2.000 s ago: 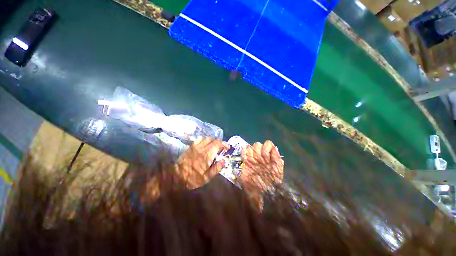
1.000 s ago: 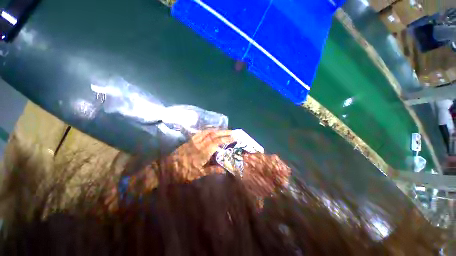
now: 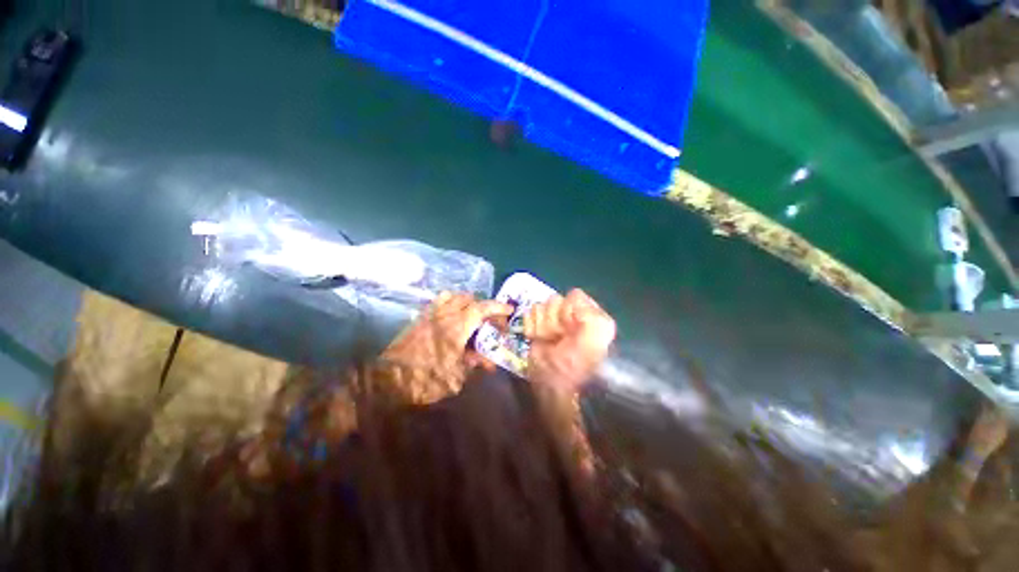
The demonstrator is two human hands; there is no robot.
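Note:
A small white open case [image 3: 516, 293] with tiny dark and coloured parts inside lies between my hands on the dark green bench. My left hand [image 3: 439, 344] grips its left side, fingertips at its inner parts. My right hand [image 3: 568, 333] is on its right side, fingers curled over the inner parts. Whether the right fingers pinch a small part cannot be told. A shiny clear plastic bag [image 3: 380, 266] trails left from the case, with a small white plug or cord end [image 3: 206, 229] at its far end. Brown hair-like strands hide the wrists and lower case edge.
A blue board [image 3: 603, 73] with white lines lies across the green conveyor [image 3: 771, 179] ahead. Another white unit [image 3: 952, 232] with a bag is on the conveyor at right. A black rectangular device [image 3: 34, 95] lies at the bench's far left. An arm [image 3: 980, 447] shows at lower right.
The view has shifted slightly. My right fingers now curl over the case's inner parts, where before the hand lay flatter at its right side. More of the case's top shows than one second ago.

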